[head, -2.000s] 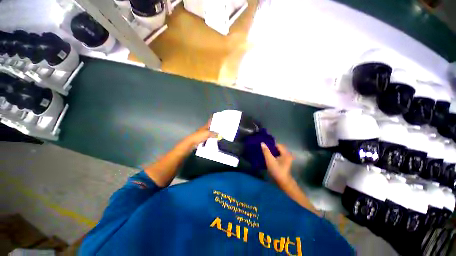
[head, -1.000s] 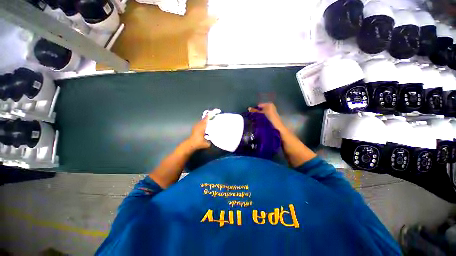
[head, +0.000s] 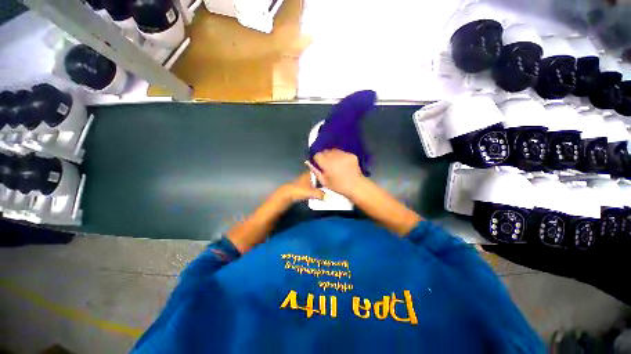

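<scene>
A white security camera point(head: 331, 202) is in front of me over the dark green bench mat point(head: 200, 152), mostly hidden by my hands and the cloth. My left hand point(head: 299, 188) holds its lower left side. My right hand point(head: 337, 170) is closed on the dark purple cleaning cloth point(head: 347, 124), pressed on the camera. The cloth spreads up and away from me over the camera's far part. The black ball head is hidden.
Rows of black-and-white cameras stand at the right point(head: 498, 181) and at the left point(head: 61, 181). A pale metal post point(head: 131, 59) crosses the upper left. A brown cardboard sheet point(head: 235, 59) lies beyond the mat, beside a white strip point(head: 370, 48).
The camera has turned so its white base points towards me. My right hand has moved left across it, and the cloth now extends away from me over its far part.
</scene>
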